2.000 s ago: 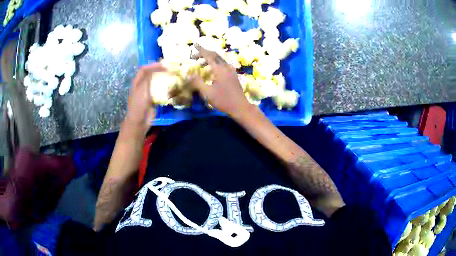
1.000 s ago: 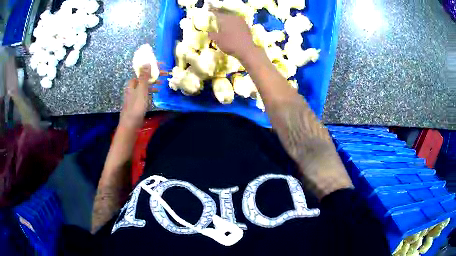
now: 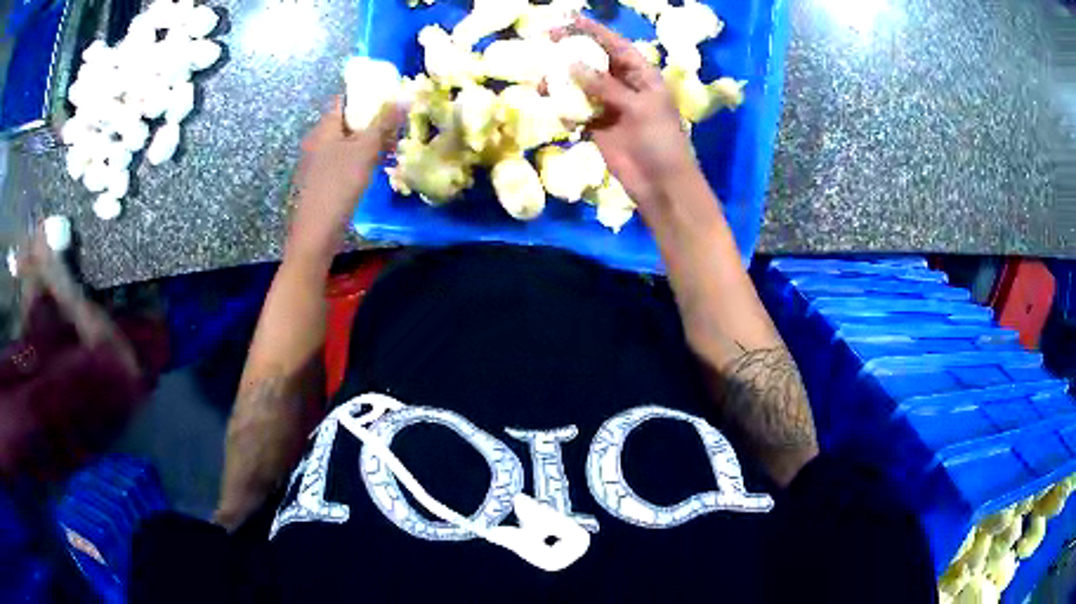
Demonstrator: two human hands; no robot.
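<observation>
A blue plastic tray (image 3: 761, 153) holds a loose heap of pale yellow knobbly pieces (image 3: 517, 185). My left hand (image 3: 348, 153) is at the tray's left rim, its fingers closed around a white lump (image 3: 371, 92) that sticks up past the fingertips. My right hand (image 3: 637, 118) is over the heap, its fingers curled at a pale rounded piece (image 3: 581, 53); blur and glare hide whether it grips that piece.
A heap of white lumps (image 3: 136, 100) lies on the speckled grey bench (image 3: 909, 142) at left. A second person's maroon sleeve (image 3: 71, 378) is at far left, with white lumps by the hand. Stacked blue trays (image 3: 944, 378) stand at right. A red stool (image 3: 340, 319) shows under the bench.
My left hand, with the white lump, has moved up and right to the tray's rim. My right hand has moved right within the tray. The second person's hand now shows near white lumps.
</observation>
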